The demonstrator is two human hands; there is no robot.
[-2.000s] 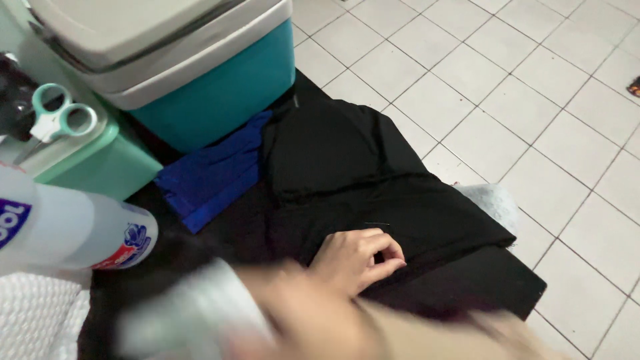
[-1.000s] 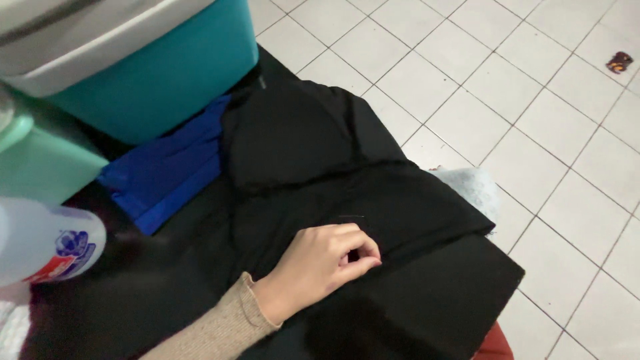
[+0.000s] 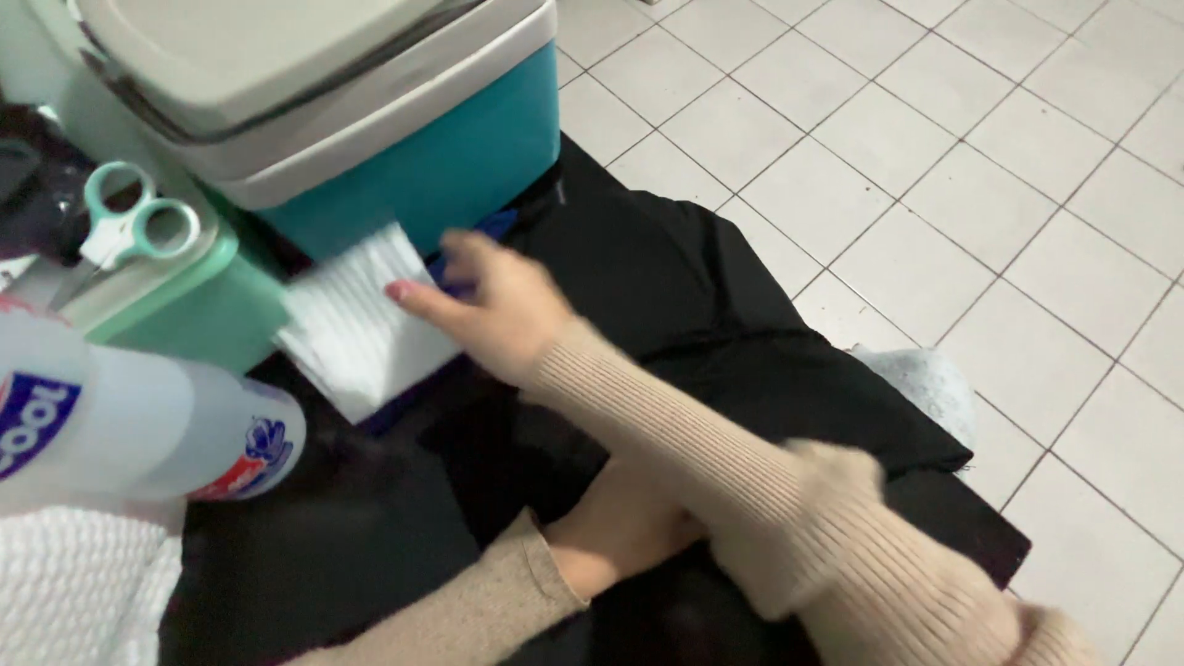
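A white, ribbed, folded cloth or paper pad point(image 3: 365, 324) lies over a blue cloth point(image 3: 499, 224), beside the teal cooler. My right hand point(image 3: 504, 305) reaches across from the right; its thumb overlaps the pad's right edge. The fingers are blurred, so whether they grip the pad cannot be told. Under my right forearm, my left hand point(image 3: 620, 523) rests on black fabric point(image 3: 610, 268); its fingertips are mostly hidden. Scissors with mint and white handles point(image 3: 148, 227) rest on a green box to the left.
The teal cooler with a grey lid point(image 3: 435, 148) stands at the upper left. Near it are a green box point(image 3: 203, 310), a translucent plastic bottle point(image 3: 157, 416) and white textured material point(image 3: 83, 583). A light grey cloth point(image 3: 925, 379) shows past the black fabric, above white floor tiles point(image 3: 925, 176).
My right hand, out of view one second ago, now extends toward the cooler. The white pad now covers much of the blue cloth, which lay uncovered before. My left hand is now partly hidden.
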